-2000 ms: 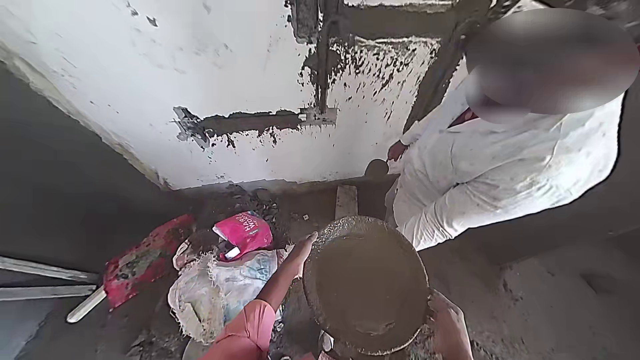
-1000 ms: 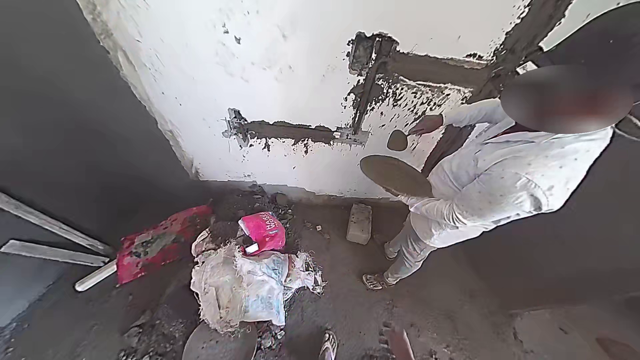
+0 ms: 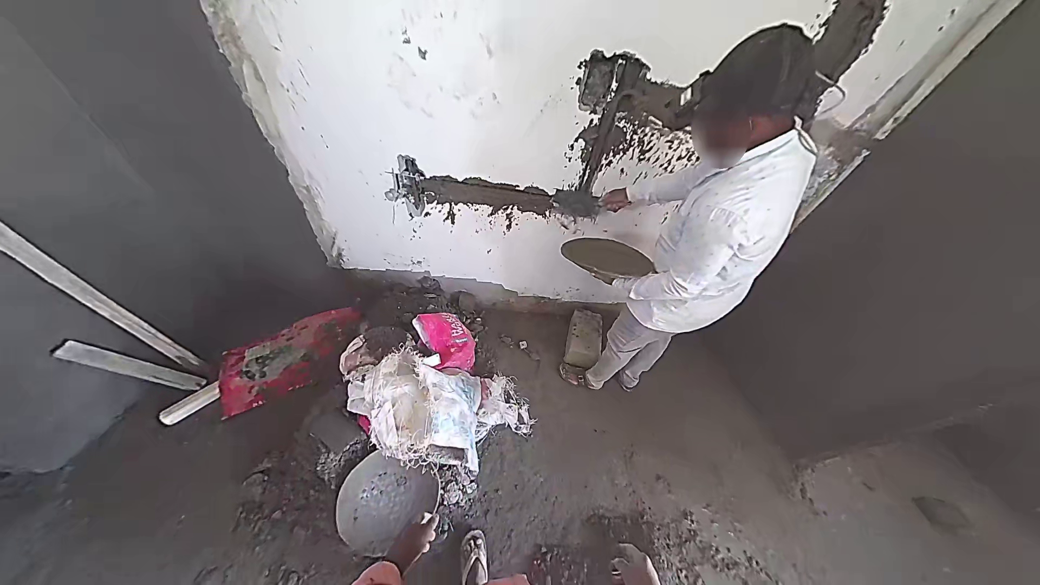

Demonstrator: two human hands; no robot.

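Observation:
My left hand (image 3: 413, 540) is at the bottom of the head view, its fingers closed on the right rim of an empty round basin (image 3: 378, 504). Lower right, my right hand (image 3: 635, 565) is low over the floor, partly cut off; whether its fingers are closed is not clear. A co-worker (image 3: 715, 244) in a white shirt stands by the wall. One of their hands holds a round pan of wet mortar (image 3: 608, 258); the other presses a trowel (image 3: 575, 203) to the mortar-filled channel (image 3: 487, 193) in the white wall.
White woven sacks (image 3: 414, 406) and a pink bag (image 3: 447, 341) lie beyond the basin among rubble. A red shovel (image 3: 284, 357) rests left of them, near two wooden battens (image 3: 130, 366). A concrete block (image 3: 583, 337) stands by the co-worker's feet. My sandalled foot (image 3: 474, 556) shows below.
Two seconds ago both my hands held a round pan of mortar; now the co-worker holds such a pan. My left hand has come to the basin. The co-worker's trowel has moved left along the wall.

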